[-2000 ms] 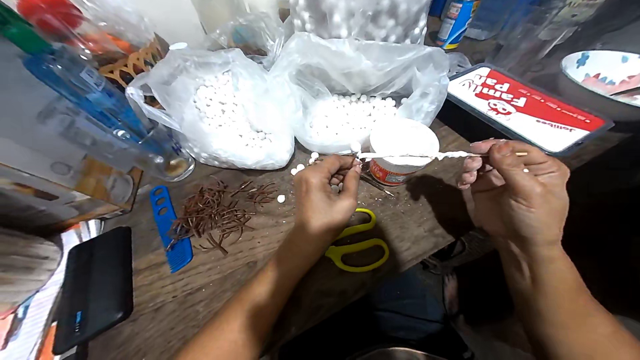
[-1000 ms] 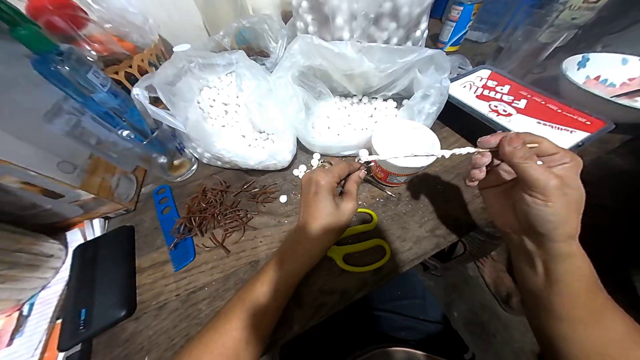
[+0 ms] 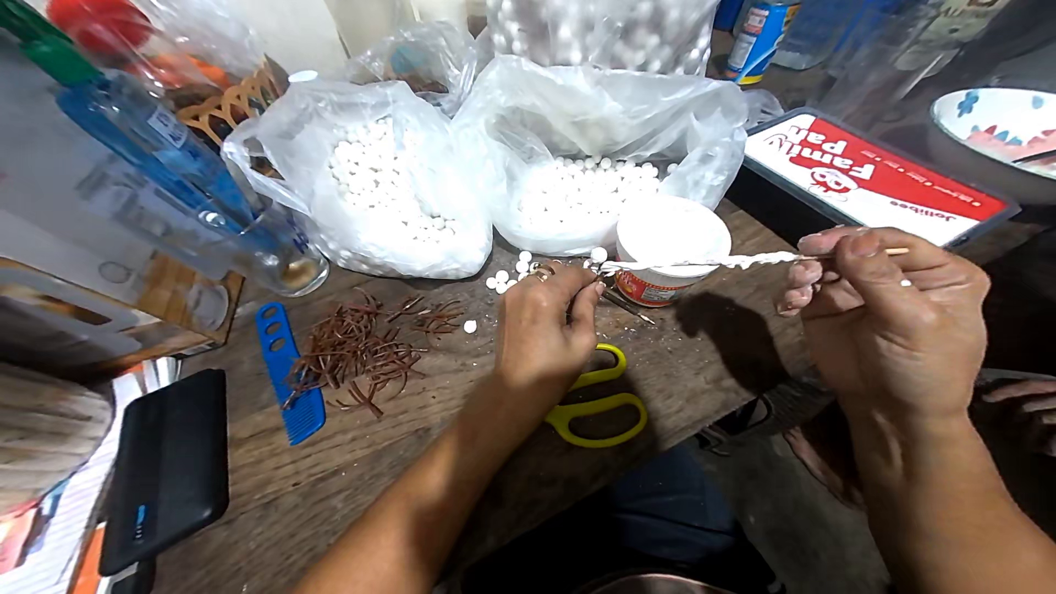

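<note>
My right hand (image 3: 891, 313) pinches a thin wooden stick (image 3: 767, 259) coated in white paste, its tip pointing left over a white plastic tub (image 3: 672, 231). At that tip, my left hand (image 3: 549, 322) has its fingers closed beside a small white foam ball (image 3: 599, 255); whether they grip something is hidden. More white balls (image 3: 502, 280) lie just behind the left fingers. Yellow-handled scissors (image 3: 606, 421) rest below the left hand. Left of it are a pile of short brown strips (image 3: 363, 351) and a blue comb (image 3: 289, 371).
Two open plastic bags of white balls, one left (image 3: 388, 190) and one right (image 3: 594, 181), stand behind the hands. A flat box (image 3: 883, 173) and a patterned bowl (image 3: 998, 124) are at right. A black power bank (image 3: 169, 470), glass (image 3: 289, 256) and blue bottle (image 3: 157, 148) are at left.
My right hand has moved slightly to the right and down since the earliest frame, with the coated stick still in it. My left hand stays near the loose balls.
</note>
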